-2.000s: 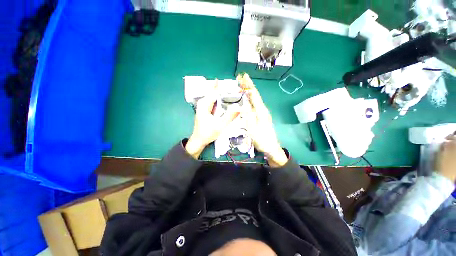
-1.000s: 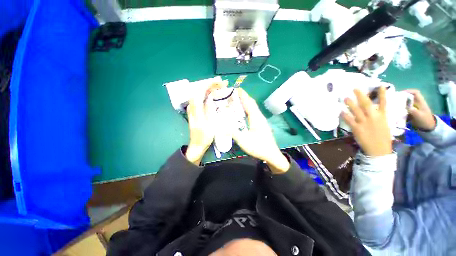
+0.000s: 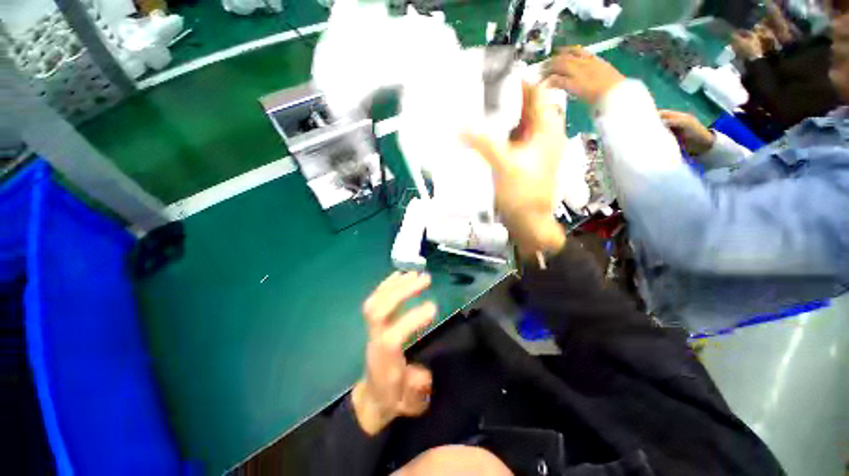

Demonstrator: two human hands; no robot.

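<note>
My right hand (image 3: pixel 529 163) is raised at the upper centre and grips a large white camera unit (image 3: pixel 447 116). The unit is overexposed and blurred, so its parts cannot be told. It hangs above the bench, close to the head camera. My left hand (image 3: pixel 396 349) is near the bench's front edge, empty, with its fingers apart and slightly curled. Another white camera unit (image 3: pixel 465 234) lies on the green mat (image 3: pixel 251 316) below the held one, with its arm towards the left, partly hidden.
The grey screw feeder (image 3: pixel 344 167) stands left of the held unit. A blue bin (image 3: pixel 84 325) is at the left, with black plates (image 3: pixel 156 249) beside it. Another worker's sleeved arm (image 3: pixel 670 204) reaches in from the right. More white units (image 3: pixel 717 85) lie at the upper right.
The view has turned right. My hands have parted: my right hand has moved up and right with a camera unit, and my left hand has let go. The other worker's arm is closer to my right hand.
</note>
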